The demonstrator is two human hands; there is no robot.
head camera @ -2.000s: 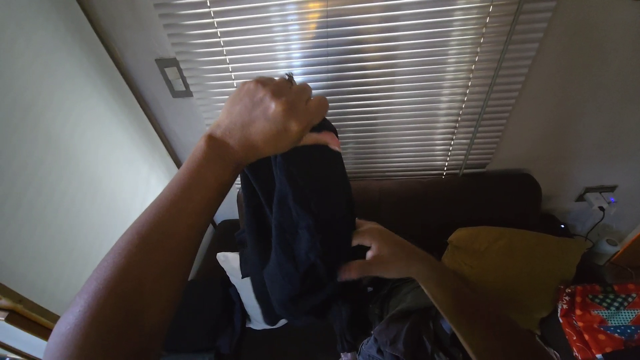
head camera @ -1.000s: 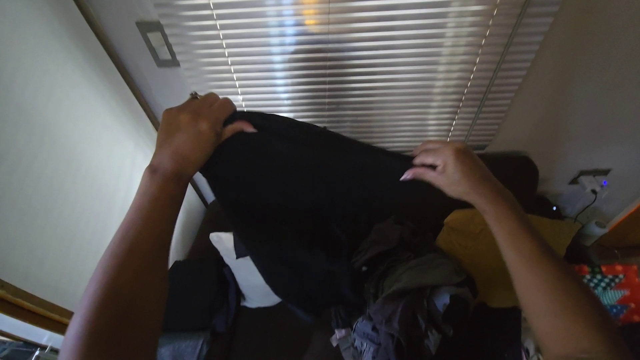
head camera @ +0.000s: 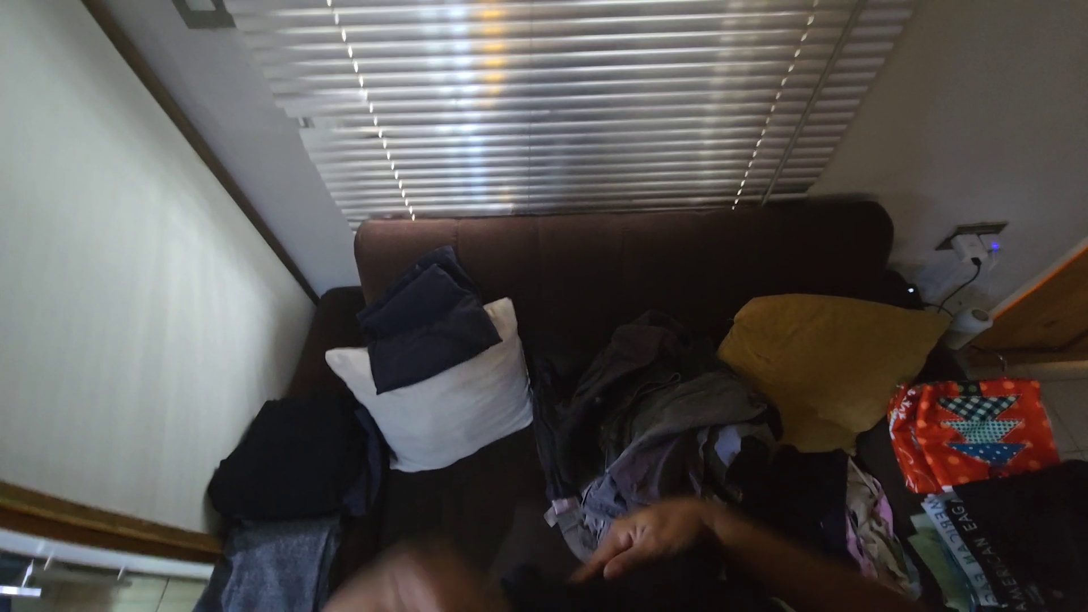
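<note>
At the bottom edge, my left hand is blurred and partly cut off, so its grip cannot be made out. My right hand, fingers bent, lies against a black garment low in the view; the cloth seems pinched at its fingertips. Beyond my right hand is a heap of rumpled dark and grey clothes on the sofa. Folded dark navy garments rest on a white cushion to the left of the heap.
The brown sofa stands below window blinds. Folded black clothes and a grey folded cloth lie at left. At right are a mustard cushion, a red patterned bag and a plugged-in charger.
Both hands have come down from in front of the blinds, where they held the black garment spread. The garment is now low in view, and the cushion and sofa back are uncovered.
</note>
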